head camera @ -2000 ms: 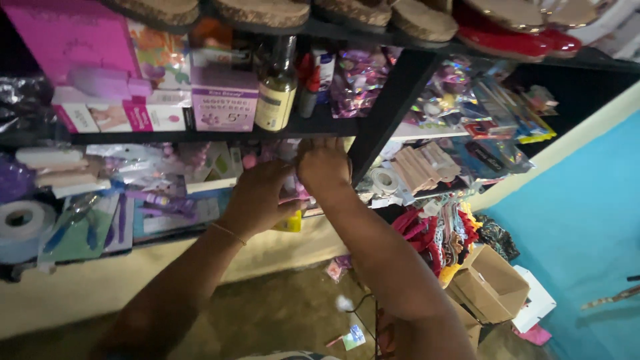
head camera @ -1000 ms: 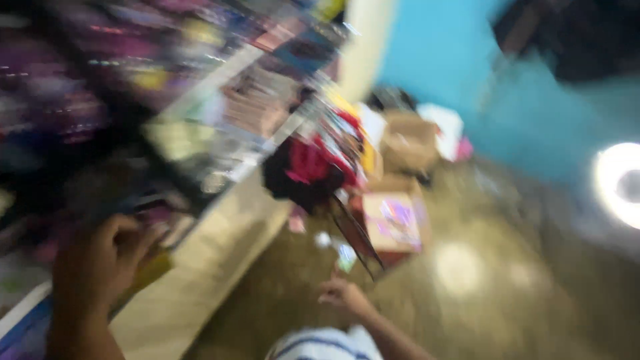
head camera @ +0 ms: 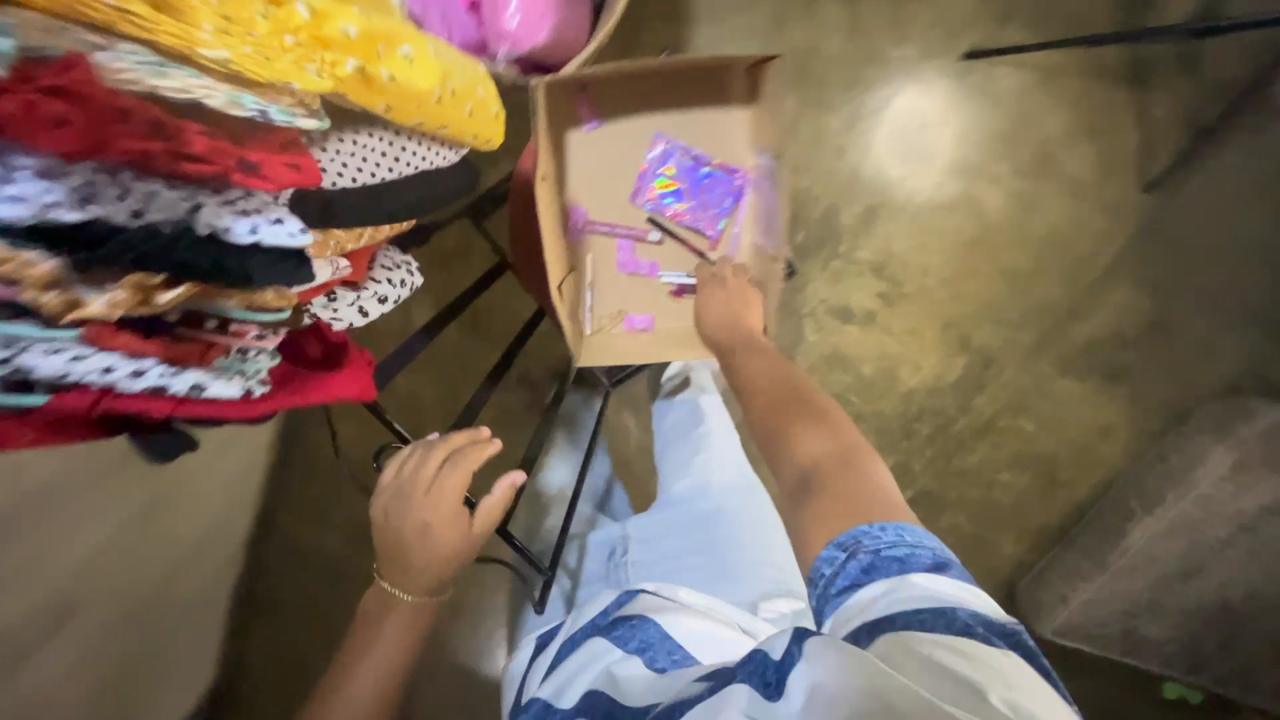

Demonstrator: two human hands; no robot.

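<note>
My right hand [head camera: 730,305] reaches into an open cardboard box [head camera: 660,345], its fingers around the lower end of a thin dark pencil-like stick [head camera: 678,238]. Beside the fingers lie small pen-like items [head camera: 677,279], partly covered by the hand. A shiny holographic purple pouch [head camera: 690,188] rests farther up in the box, with a pink tube-like item [head camera: 618,231] to its lower left. My left hand [head camera: 430,505], wearing a thin bracelet, is held empty with fingers apart over the black metal legs of a stand.
Folded and stacked clothes [head camera: 150,230] in many colours fill the upper left. Black metal legs [head camera: 500,370] stand under and beside the box. Another box with pink wrapped items [head camera: 535,30] is at the top. A grey block-like surface [head camera: 1180,560] lies at the lower right.
The view has swung from the shelves to the floor and box. Both hands were at the lower shelf two seconds ago; now my right hand is in the box and my left is away from the shelf.
</note>
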